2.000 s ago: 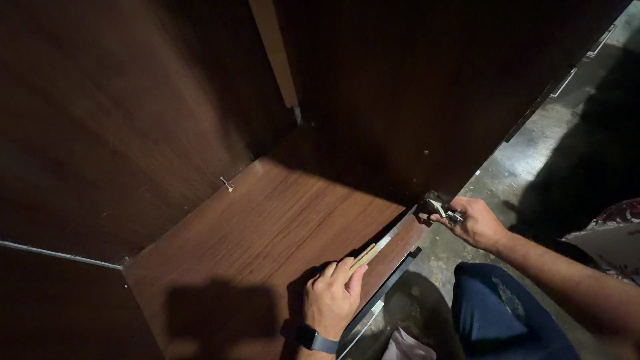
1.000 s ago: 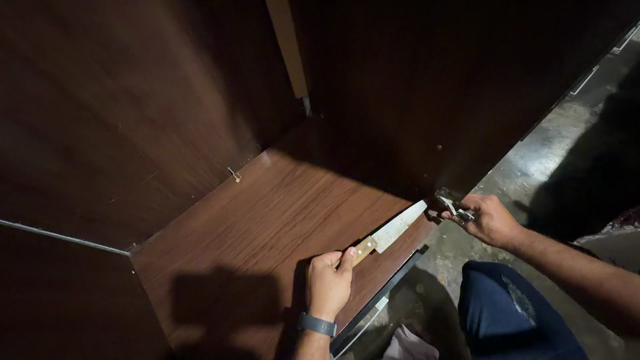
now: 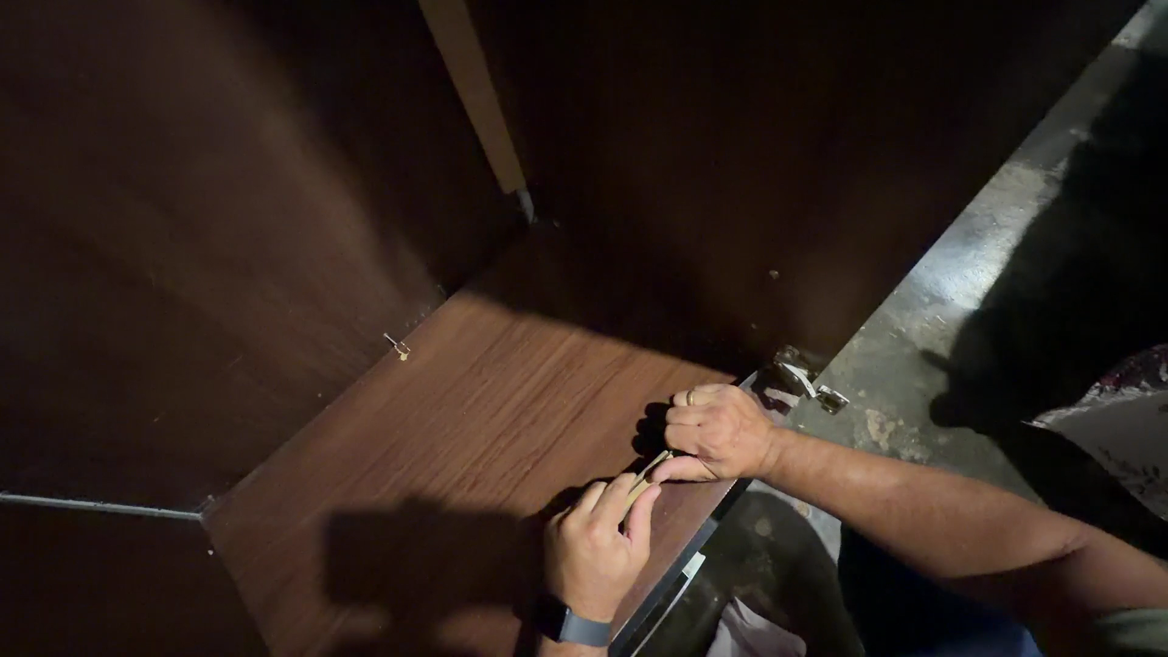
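Observation:
A knife with a pale wooden handle (image 3: pixel 638 494) lies in my left hand (image 3: pixel 599 546), low in the view over the wood-grain cabinet floor panel (image 3: pixel 438 438); its blade is mostly hidden. My right hand (image 3: pixel 719 432), a ring on one finger, touches or grips the knife's far part, its fingers curled; the exact hold is hidden. Just beyond my right hand, a metal cabinet hinge (image 3: pixel 803 379) is fixed near the foot of the dark side panel (image 3: pixel 730 164), its free end sticking out over the concrete floor.
A small metal fitting (image 3: pixel 398 347) sits at the foot of the left panel (image 3: pixel 210 228). A pale strip (image 3: pixel 479 100) runs down the back corner. Outside the cabinet's front edge are the concrete floor (image 3: pixel 949 283), a piece of white cloth (image 3: pixel 753 631) and a patterned cloth at right.
My right hand has let go of the hinge and moved down-left to the knife beside my left hand. The knife's blade, plainly seen a second ago, is now mostly covered.

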